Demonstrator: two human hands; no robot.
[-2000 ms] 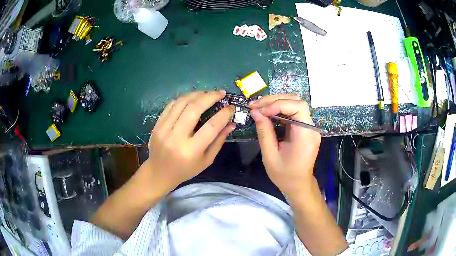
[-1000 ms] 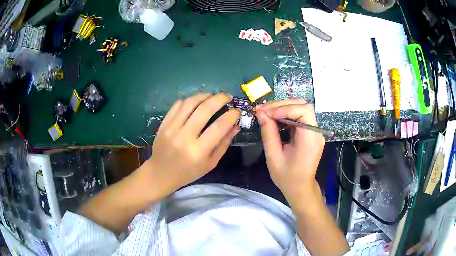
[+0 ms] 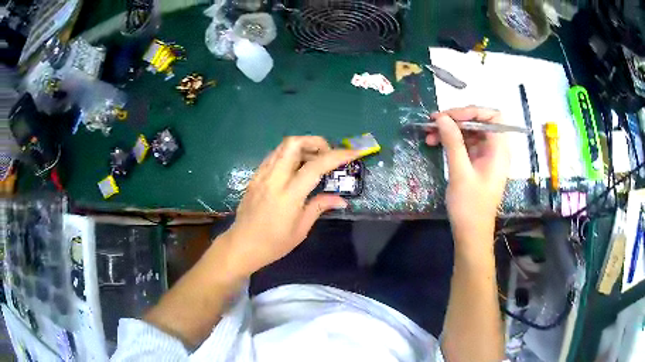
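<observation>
An opened watch body, black with a silvery-white inside, lies at the near edge of the green mat. My left hand is around its left side, with the thumb near its lower edge. A silver battery with yellow edges sits just above the watch, and a finger of my left hand touches or nearly touches it. My right hand is off to the right, over the paper's left edge, and holds thin grey tweezers with the tips pointing left.
At left lie small watch parts, yellow-edged batteries, a yellow bundle and gold-brown pieces. A black round-grilled fan is at the back. White paper, an orange-handled screwdriver and a green utility knife are at right.
My right hand with the tweezers has moved right and up, away from the watch. My left hand has opened somewhat, and its finger now reaches the battery. The view has shifted.
</observation>
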